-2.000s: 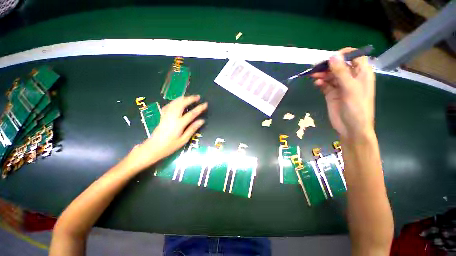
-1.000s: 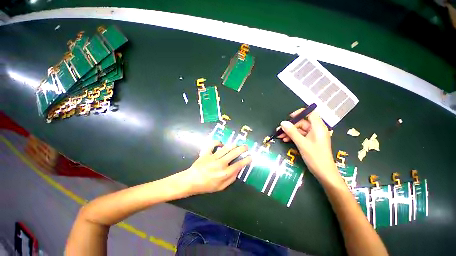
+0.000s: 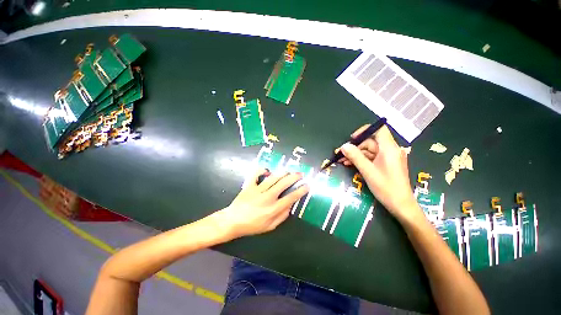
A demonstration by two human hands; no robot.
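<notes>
My right hand holds black tweezers like a pen. Their tip is at the flex tail of a green circuit board in the row before me; an adhesive piece cannot be made out. My left hand lies palm down, fingers spread, on the boards of that row, partly covering them. The rightmost board of the row shows its orange flex tail at the top. Glare hides detail on the boards. The white adhesive sheet with grey rectangles lies beyond my right hand.
A fanned board stack lies at left. Two separate boards lie near the middle, one nearer me, one toward the white rail. Cream scraps and an overlapping board group are at right, partly behind my right forearm.
Two seconds ago the tweezers were at the sheet's right end and my left hand near the separate boards. Both hands then came to the row; since one second ago they have barely moved.
</notes>
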